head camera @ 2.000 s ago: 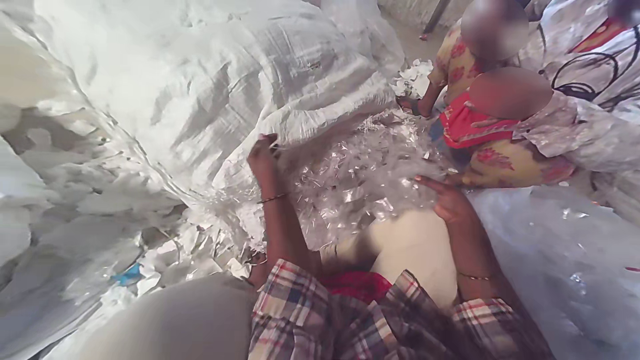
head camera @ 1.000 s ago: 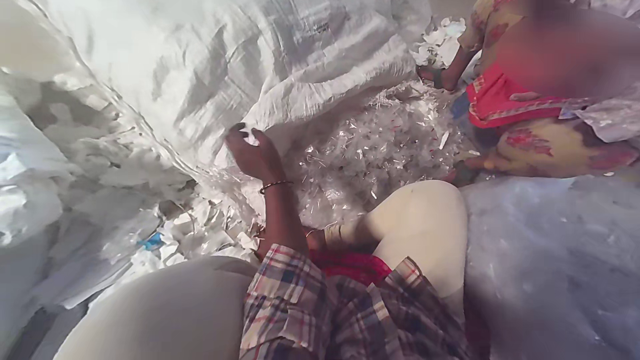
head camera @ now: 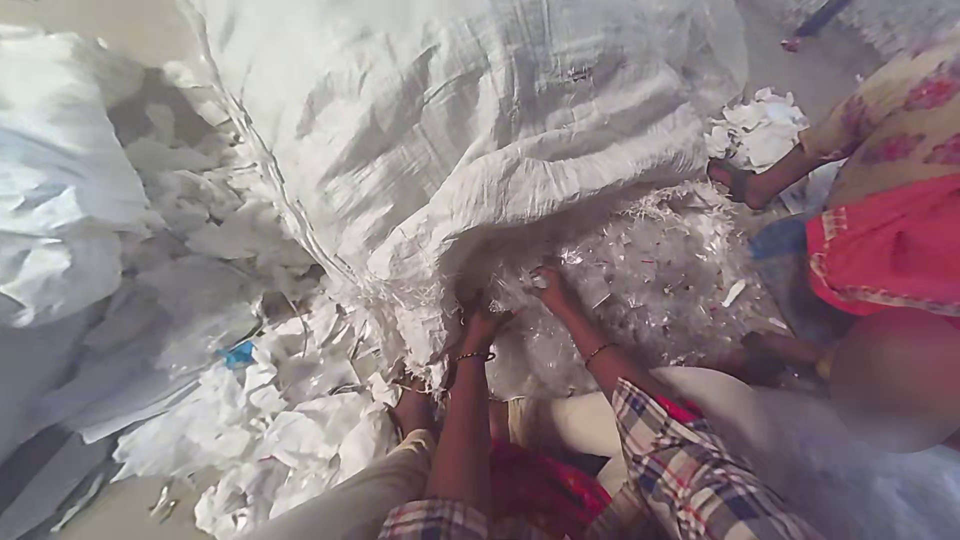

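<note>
A large white woven plastic sack [head camera: 480, 127] lies on its side, its mouth facing me. Clear plastic scraps [head camera: 645, 285] spill from the mouth onto the ground. My left hand [head camera: 484, 322] reaches in at the left side of the mouth, among the scraps and just under the frayed edge; its fingers are partly hidden in shadow. Close by on the right, my right hand [head camera: 553, 289] has its fingers curled at the clear scraps, with a small shiny bit at the fingertips. Whether it grips that bit is unclear.
White scraps [head camera: 300, 420] and a blue scrap [head camera: 238, 354] lie at the left, near a filled white bag [head camera: 67, 172]. On the right a person in patterned and red cloth [head camera: 885, 240] sits close to the scraps. A white scrap heap [head camera: 761, 127] stands behind.
My left hand has gone from above the sack's edge down into its mouth. My right hand, out of view one second ago, is now beside it at the scraps.
</note>
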